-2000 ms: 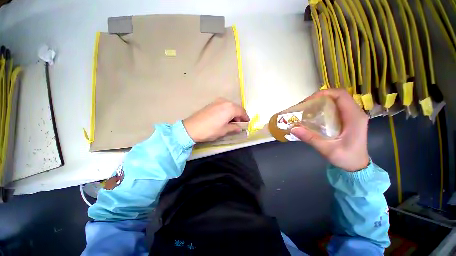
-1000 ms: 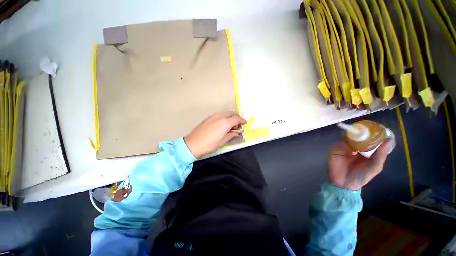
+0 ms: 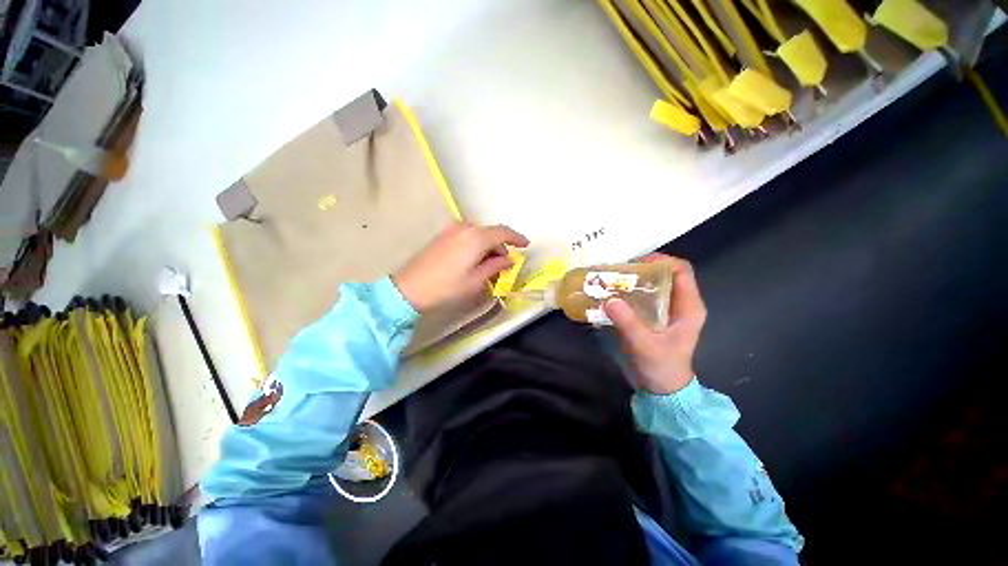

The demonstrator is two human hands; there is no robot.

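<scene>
The grey-beige bag panel (image 3: pixel 343 249) lies at an angle on the table, with yellow binding tape (image 3: pixel 428 155) along its sides and two grey tabs (image 3: pixel 359 117) on its far edge. My left hand (image 3: pixel 455 265) is at the panel's near right corner; its fingertips are at the yellow tape end (image 3: pixel 510 271), and whether they pinch it is hard to tell. My right hand (image 3: pixel 663 337) holds the glue bottle (image 3: pixel 608 296) on its side, nozzle pointing left at that corner. A yellow strip (image 3: pixel 546 274) lies on the table beside the corner.
Stacks of yellow-edged panels stand at far right (image 3: pixel 707 55) and near left (image 3: pixel 83 420). Brown-edged pieces (image 3: pixel 94 155) and a second bottle (image 3: pixel 111 165) are at far left. A crumpled white scrap (image 3: pixel 172 283) lies left of the panel. A white bin (image 3: pixel 366 461) sits below the table edge.
The bottle has turned from nozzle-up over the floor to lying sideways, its nozzle now at the corner. The view has rotated and shifted left, bringing the bin and left stacks into view.
</scene>
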